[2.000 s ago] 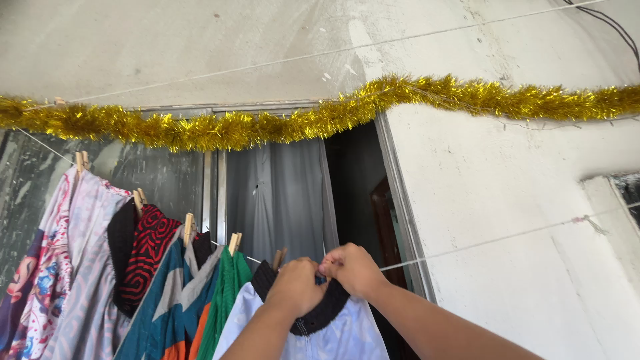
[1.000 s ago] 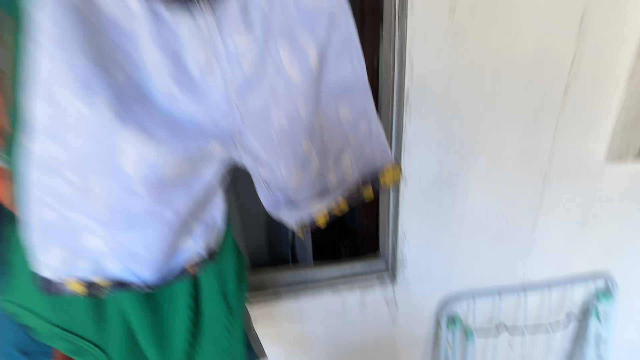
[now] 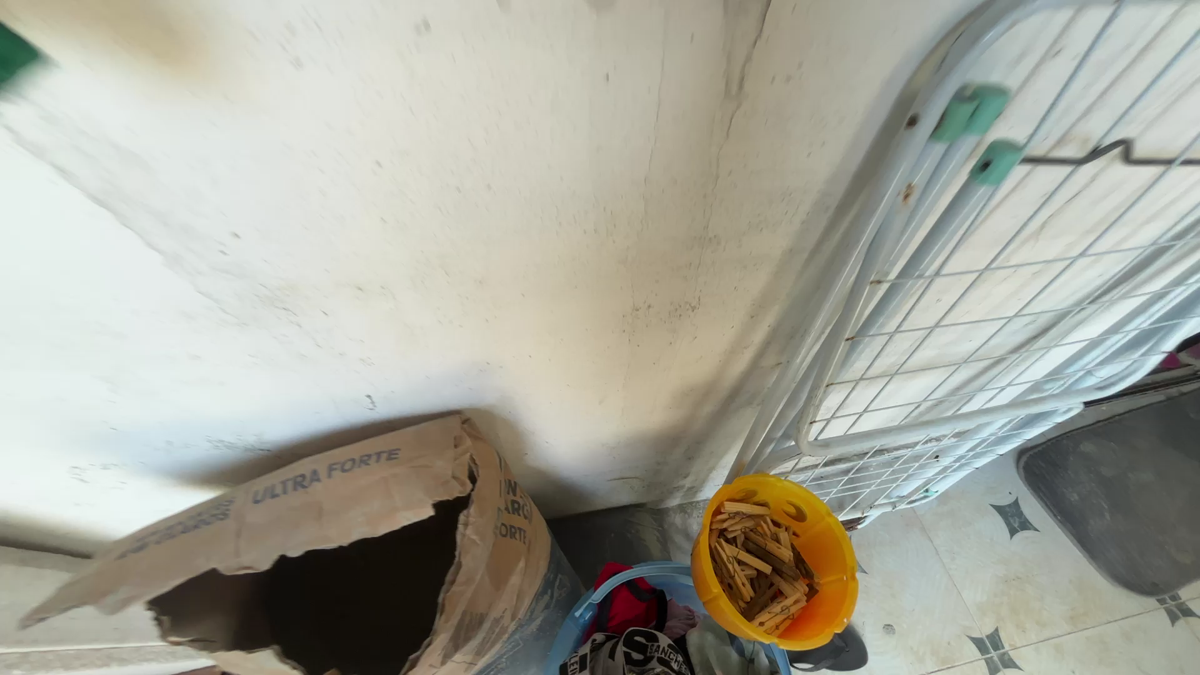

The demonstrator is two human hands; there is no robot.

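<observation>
Neither of my hands shows in the head view. A yellow plastic basket point(image 3: 832, 572) at the lower middle right holds many wooden clothespins point(image 3: 757, 562). It sits at the edge of a light blue plastic tub point(image 3: 574, 630), which is cut off by the bottom of the view. Inside the tub lie a red garment point(image 3: 626, 600) and a black-and-white printed garment point(image 3: 637, 653). A blurred bit of green cloth point(image 3: 13, 54) shows at the top left corner.
A torn, open brown paper sack point(image 3: 506, 562) stands left of the tub, against the white wall point(image 3: 469, 234). On the right a folded white metal drying rack point(image 3: 844, 366) leans on the wall. Beyond it a dark grey mat point(image 3: 1116, 497) lies on the patterned tile floor point(image 3: 937, 572).
The view has swung far down from the clothesline to the floor. Two seconds ago both my hands were at the dark waistband of a light blue garment on the line; now they are out of view.
</observation>
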